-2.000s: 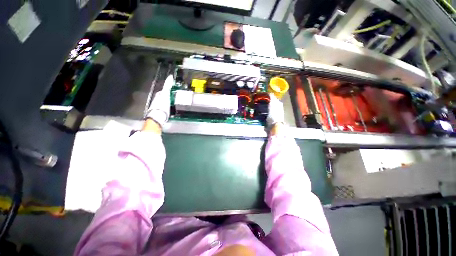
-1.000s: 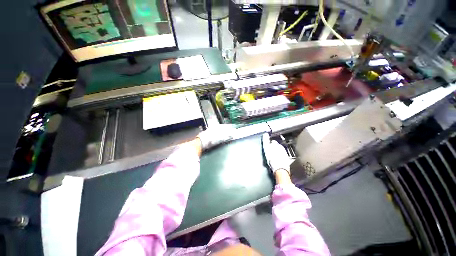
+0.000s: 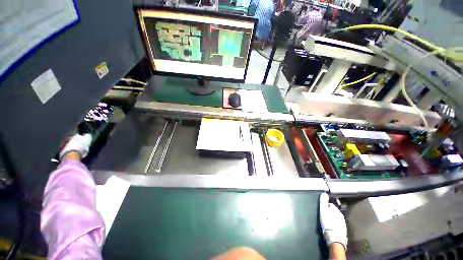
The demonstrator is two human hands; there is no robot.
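Observation:
My left hand (image 3: 76, 146), in a white knit glove, is at the far left by the near end of a circuit board (image 3: 97, 118) with shiny silvery joints beside the dark machine. Whether its fingers grip the board is unclear. My right hand (image 3: 333, 223), also gloved, lies at the right edge of the green bench ledge (image 3: 213, 218), its fingers close together; a grip on the edge cannot be made out. Another green board (image 3: 368, 152), with heatsinks and a yellow block facing up, lies between the rails at right over the red bed.
A white sheet stack (image 3: 223, 136) with a yellow edge and a yellow ring (image 3: 274, 137) lie between the rails (image 3: 228, 181). Behind are a monitor (image 3: 198, 45) and a mouse (image 3: 234, 99). White paper (image 3: 112, 195) lies at left. People stand in the background.
The board first between my hands has moved right along the rails onto the red bed. My left hand has swung far left to the other board; my right hand has moved to the ledge's right edge.

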